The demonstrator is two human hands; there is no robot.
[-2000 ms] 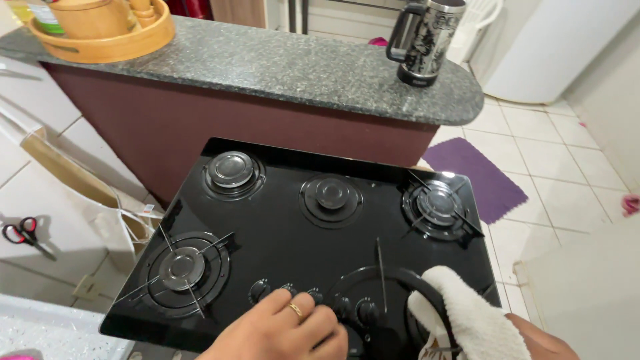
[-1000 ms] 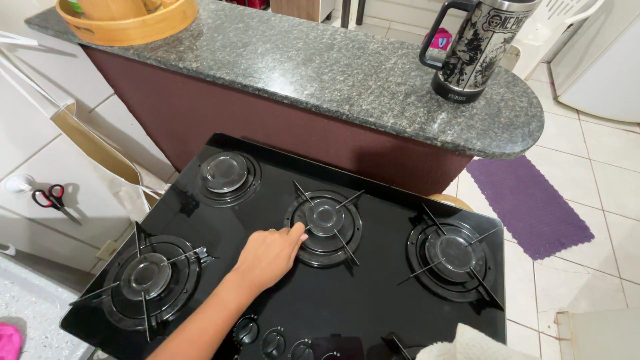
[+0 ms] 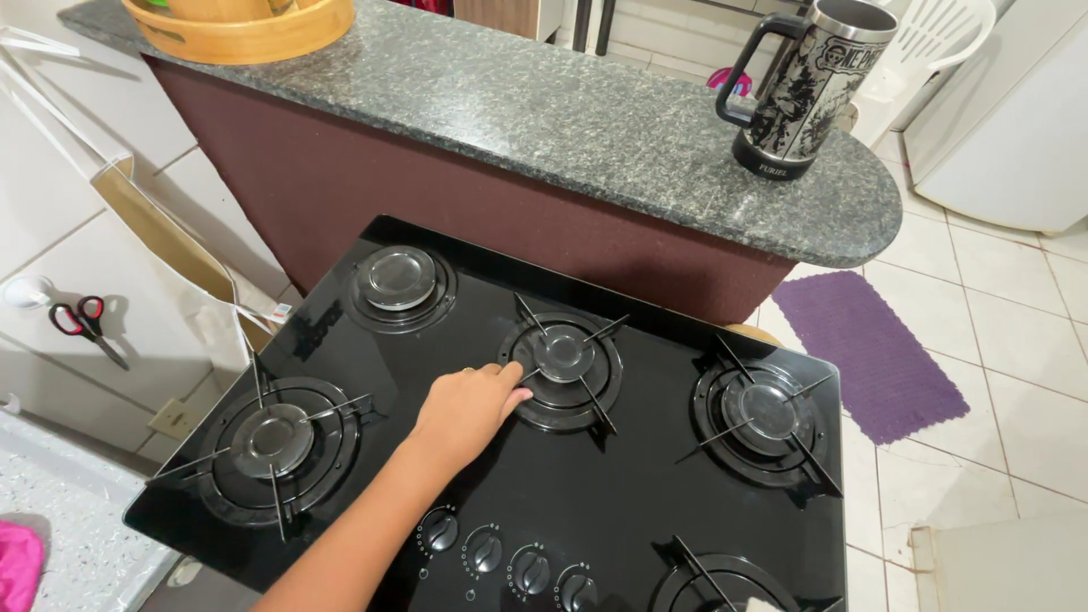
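Observation:
My left hand (image 3: 472,408) reaches over the black glass cooktop (image 3: 510,476), its fingertips on the left arm of the wire pan support (image 3: 605,408) around the middle back burner (image 3: 563,353). The back left burner (image 3: 397,278) has no support on it. Supports stand at the front left burner (image 3: 272,440), the right back burner (image 3: 769,408) and the front right burner (image 3: 722,586). Several control knobs (image 3: 487,552) line the front. My right hand is out of view; only a scrap of white cloth (image 3: 762,605) shows at the bottom edge.
Behind the cooktop runs a granite counter (image 3: 544,110) with a steel mug (image 3: 799,93) and a round wooden tray (image 3: 246,38). Scissors (image 3: 87,327) hang at left beside a beige cloth item (image 3: 170,229). A purple mat (image 3: 867,357) lies on the tiled floor. Pink cloth (image 3: 17,565) lies lower left.
The middle back burner, bare two seconds ago, now has a pan support around it. My left hand has moved from near the knobs to that support. My right hand with the white cloth has left view.

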